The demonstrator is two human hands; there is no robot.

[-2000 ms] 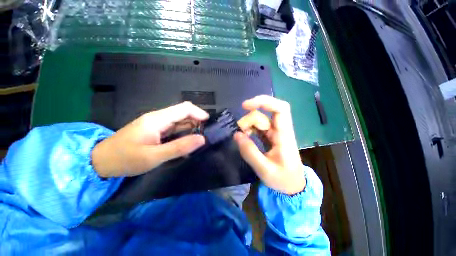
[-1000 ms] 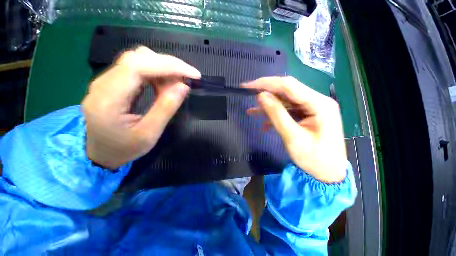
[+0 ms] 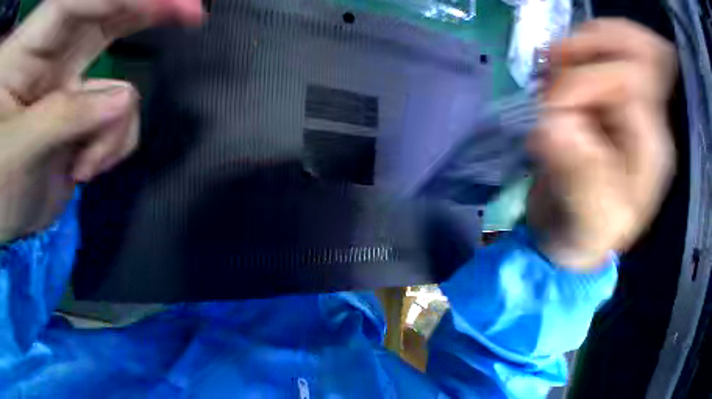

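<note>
The black TV back cover (image 3: 250, 109) lies in front of me, with vent rows and screw holes. Two dark rectangles sit mid-panel, an upper one (image 3: 341, 106) and a lower one (image 3: 340, 156); no print is readable. My left hand (image 3: 86, 93) is at the upper left, cut off by the edge, thumb and fingers apart, empty. My right hand (image 3: 601, 140) is strongly blurred above the cover's right side. A blurred, partly see-through dark strip (image 3: 476, 156) runs from its fingers down and left over the cover. Whether it touches the cover is unclear.
The green bench top (image 3: 496, 35) shows behind the cover. A clear plastic bag (image 3: 539, 39) lies at the upper right, and an edge of the clear tray (image 3: 449, 9) shows at the top. The dark conveyor side (image 3: 691, 257) is at the right. A brown carton (image 3: 418, 335) shows below the bench.
Both hands held a dark strip between them; now they are wide apart, the left empty, the right with a blurred strip. The cover appears larger and nearer in view.
</note>
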